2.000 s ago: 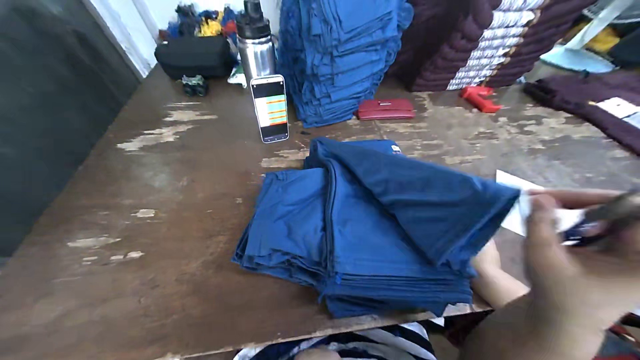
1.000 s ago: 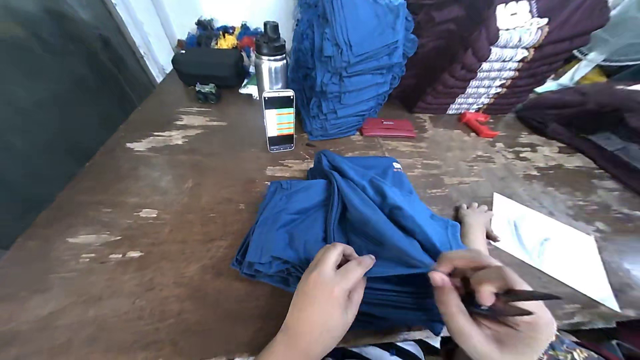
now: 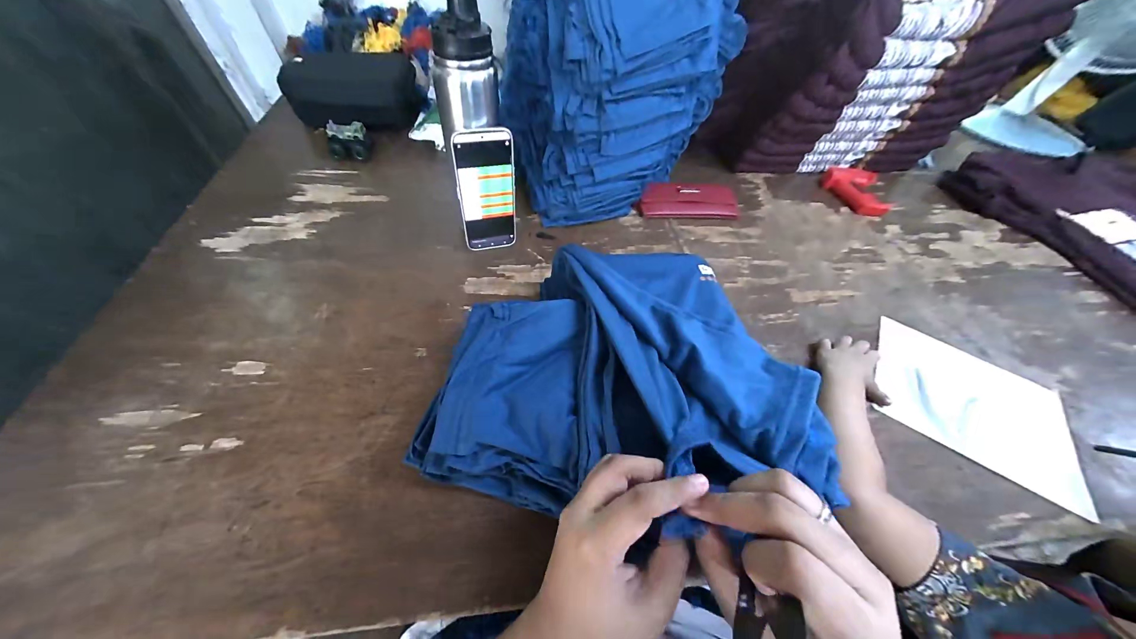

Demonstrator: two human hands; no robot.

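Blue folded garments lie in a pile on the worn wooden table. The top garment is partly opened out toward me. At the pile's near edge my left hand pinches a hem or opening of it between thumb and fingers. My right hand, with a ring on one finger, grips the same cloth beside the left fingertips. Dark metal thread snips are tucked in the right palm, their lower part cut off by the frame.
Another person's small hand rests right of the pile, beside a white sheet. Behind stand a phone, a steel bottle, a tall blue garment stack, a maroon wallet, a red object and maroon stacks.
The raised flap of the top garment has come down onto the pile. My left hand has come into view and moved right to meet my right hand. The snips now point down toward me.
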